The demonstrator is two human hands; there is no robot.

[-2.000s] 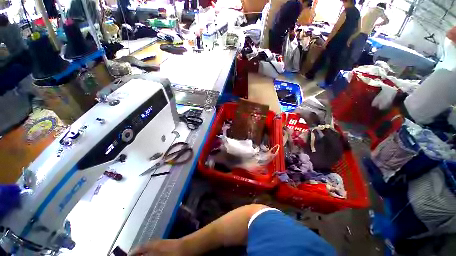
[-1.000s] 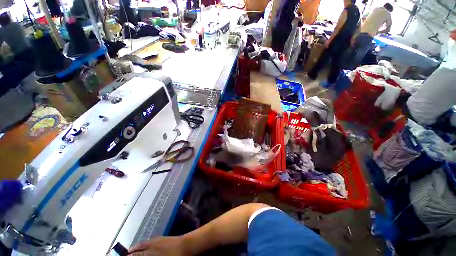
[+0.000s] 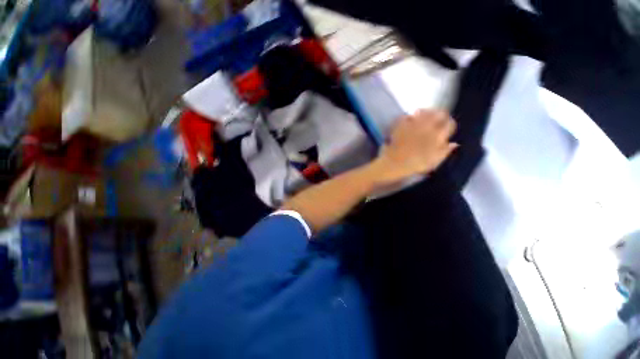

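My left hand [image 3: 421,144] is blurred, its fingers curled on a black fabric panel [image 3: 435,266] at the table's left edge. The black cloth runs from under the hand down toward my lap. A black strip [image 3: 484,91] rises beyond the hand toward more black cloth [image 3: 449,24] at the top. White cloth [image 3: 519,140] lies right of the strip. Part of the sewing machine [image 3: 629,277] shows at the right edge. My right hand is out of the picture.
Left of the table, a red container [image 3: 196,137] holds heaped grey-white cloth [image 3: 330,137] and black cloth [image 3: 224,196]. Cardboard boxes [image 3: 105,91], blue items [image 3: 217,35] and a wooden post [image 3: 74,280] are blurred farther left.
The view has swung left, away from the red crates and shears. My right arm has left the picture. My left arm, the black cloth and the white cloth have come into view.
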